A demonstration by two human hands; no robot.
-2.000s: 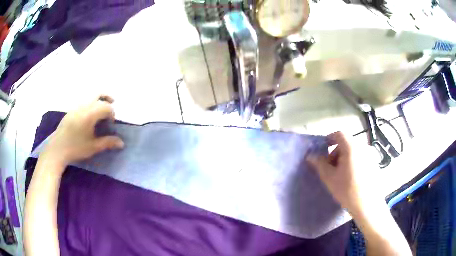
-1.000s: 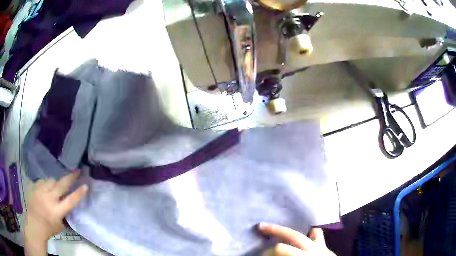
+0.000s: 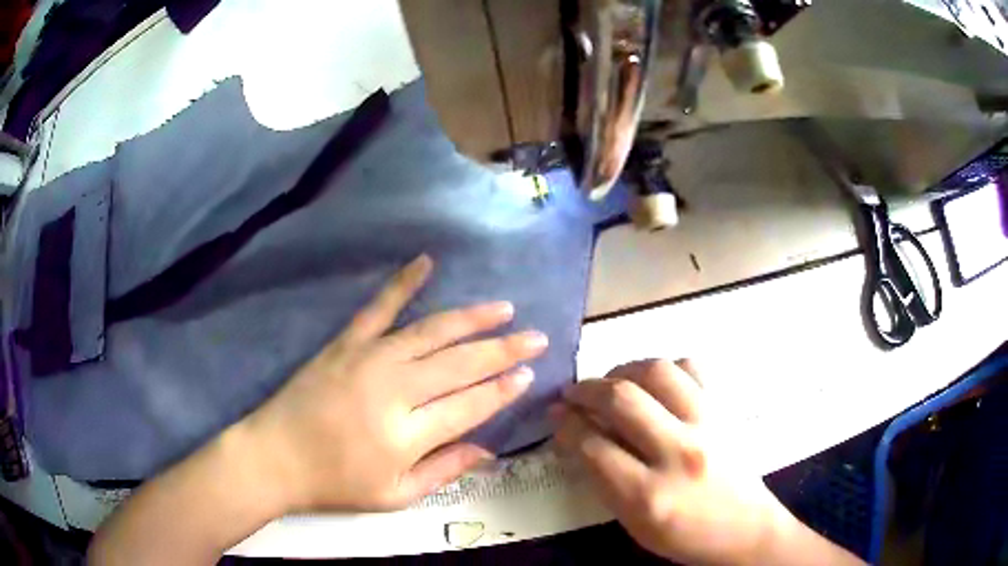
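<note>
A garment panel point(image 3: 298, 299), pale grey-lavender side up, lies flat on the table with its upper right part under the sewing machine head. A dark strip point(image 3: 238, 234) runs diagonally across it, and a pocket piece point(image 3: 72, 282) lies at its left end. My left hand point(image 3: 409, 387) lies flat on the panel with fingers spread, holding nothing. My right hand point(image 3: 641, 442) is closed at the panel's right edge near the lower corner, fingertips pinching the edge. The presser foot point(image 3: 538, 188) is partly hidden behind the machine's metal parts.
The machine head point(image 3: 486, 77) stands over the table at the top. Black-handled shears point(image 3: 898, 276) lie at the right. A blue basket point(image 3: 884, 442) is at the lower right. A printed ruler point(image 3: 497, 484) runs along the front edge. Dark cloth point(image 3: 66, 55) lies at the upper left.
The panel has been flipped pale side up, spread flat and moved under the machine head. My left hand has moved right onto its middle. My right hand has closed at its right edge.
</note>
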